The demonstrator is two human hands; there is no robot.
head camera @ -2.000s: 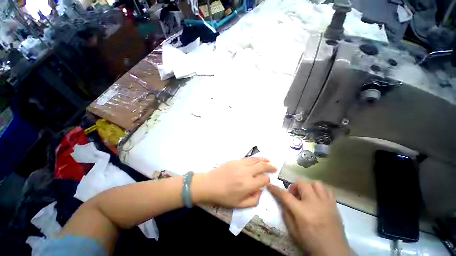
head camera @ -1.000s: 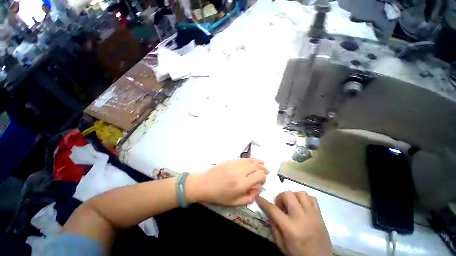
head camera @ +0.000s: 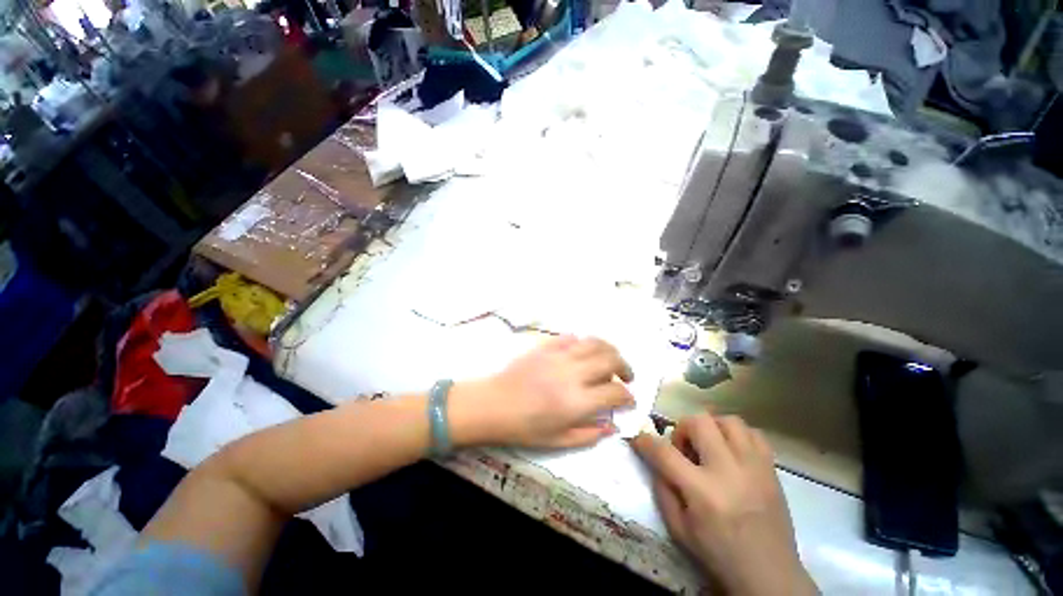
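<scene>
A white cloth piece (head camera: 631, 421) lies at the front of the table, washed out against the tabletop, with only its edge by my fingertips distinct. My left hand (head camera: 565, 394) lies flat over it, its fingertips on that edge. My right hand (head camera: 725, 483) is just right of it, its index finger touching the same edge, the other fingers curled. Both hands are in front of the sewing machine's needle area (head camera: 706, 338). Whether the fingers pinch the cloth or press it cannot be told.
The machine head (head camera: 863, 245) stands at the right, with a black smartphone (head camera: 909, 454) on its bed. A white garment heap (head camera: 606, 93) lies behind. Cardboard in plastic film (head camera: 303, 215) is at the table's left end, with red cloth (head camera: 152, 355) and a yellow bag (head camera: 245, 305) beside it.
The dark slit near my left fingers is gone, and a thin angled line shows on the white surface behind my left hand. Both hands stay close together at the front edge.
</scene>
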